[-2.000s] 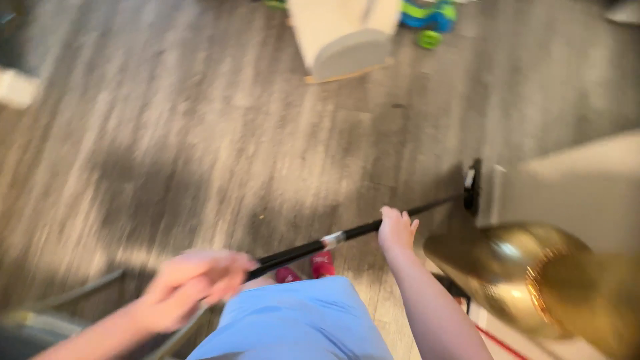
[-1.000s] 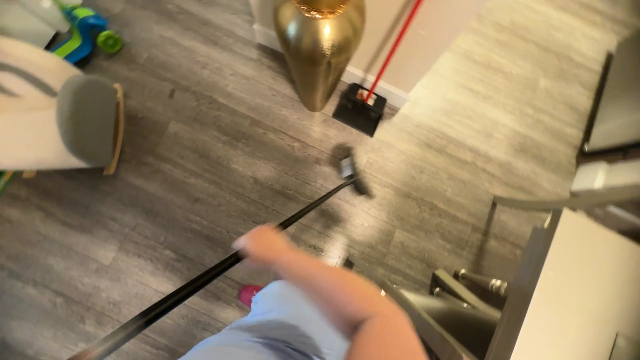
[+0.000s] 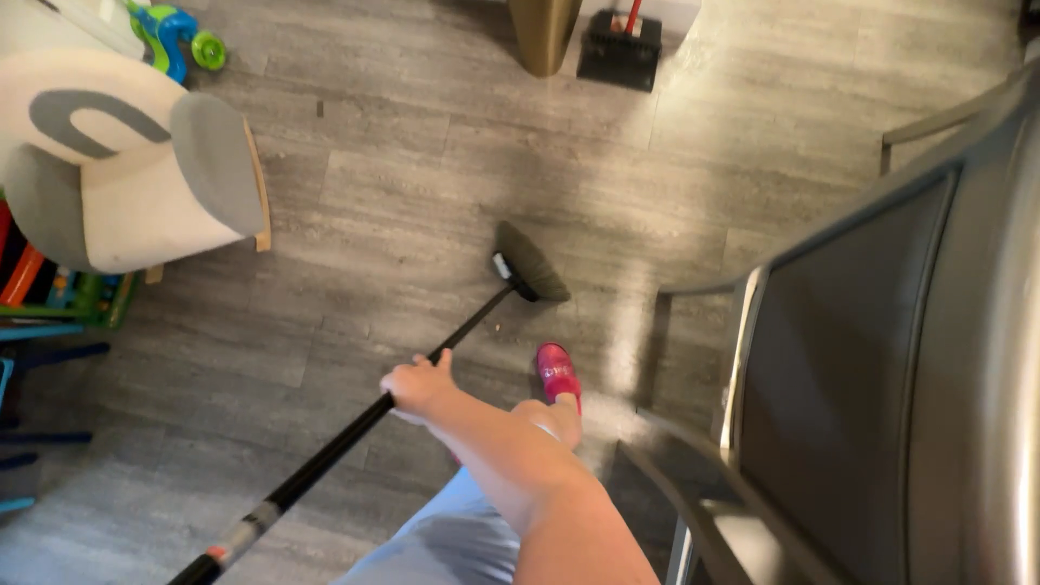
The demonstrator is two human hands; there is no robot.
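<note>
My right hand [image 3: 421, 385] is wrapped around the black pole of a broom [image 3: 325, 461], about midway along its visible length. The broom's head, with dark bristles fanned out [image 3: 532, 264], rests on the wood-look floor near the middle of the view. From there the pole slants down to the lower left and leaves the frame, past a grey section with a bit of red. My left hand is out of view. A foot in a pink slipper [image 3: 557, 370] stands just below the broom's head.
A cream and grey child's chair [image 3: 146, 203] and colourful toys [image 3: 169, 36] are at the left. At the top stand a gold vase [image 3: 544, 32] and a black dustpan [image 3: 620, 53] with a red handle. Dark chairs [image 3: 837, 357] line the right side.
The view has turned and shifted strongly. Both hands were on the pole two seconds ago; now only the right shows. The pink slipper has come fully into sight beside the broom's head.
</note>
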